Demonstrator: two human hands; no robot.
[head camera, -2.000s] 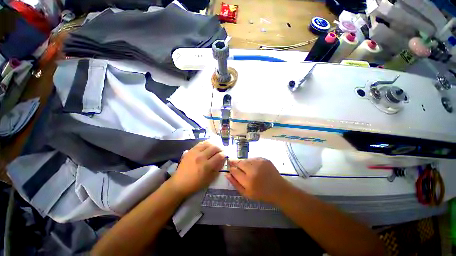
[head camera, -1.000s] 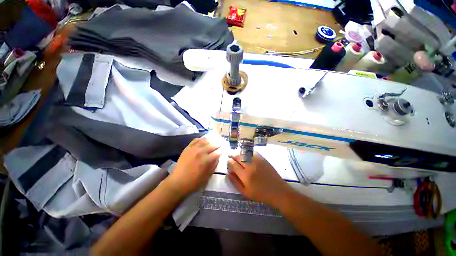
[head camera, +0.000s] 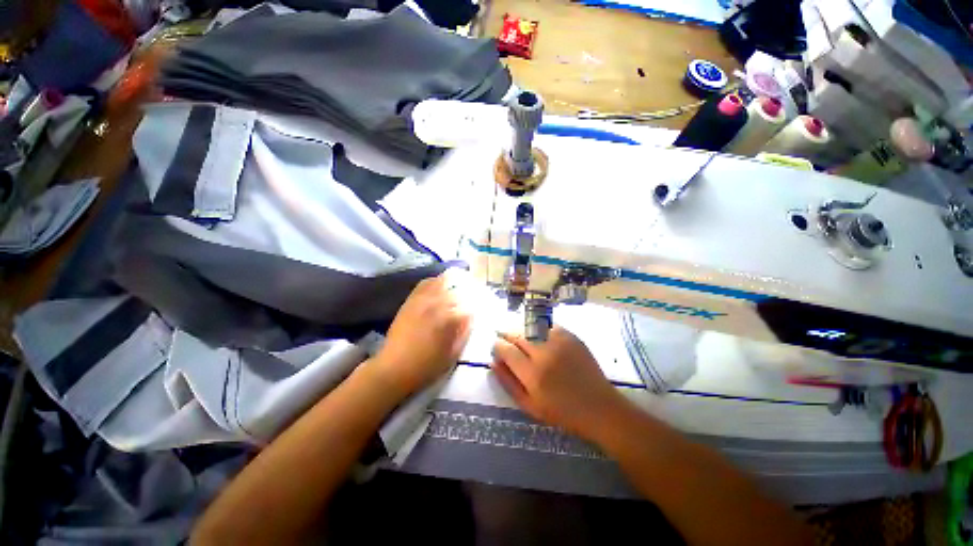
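Observation:
The garment panel, pale with dark grey parts, spreads left of the white sewing machine. My left hand lies at the panel's right edge, left of the needle area, fingers bent down on the cloth. Glare hides its fingertips. My right hand lies just below the presser foot area, fingers bent and low on the machine bed; what its fingertips touch is unclear. The metal fittings at the head's left end partly hide the sewing point. A pocket piece shows at the panel's upper left.
A dark grey stack of cut panels lies behind the panel. Thread cones stand behind the machine. Red-orange loops lie at the bed's right. A grey marked strip runs along the front edge. Folded pale cloth lies at far left.
The machine and cloth appear shifted right in the view. My left hand has moved slightly up and away from the needle area. My fingertips, close together before, now have a gap between them.

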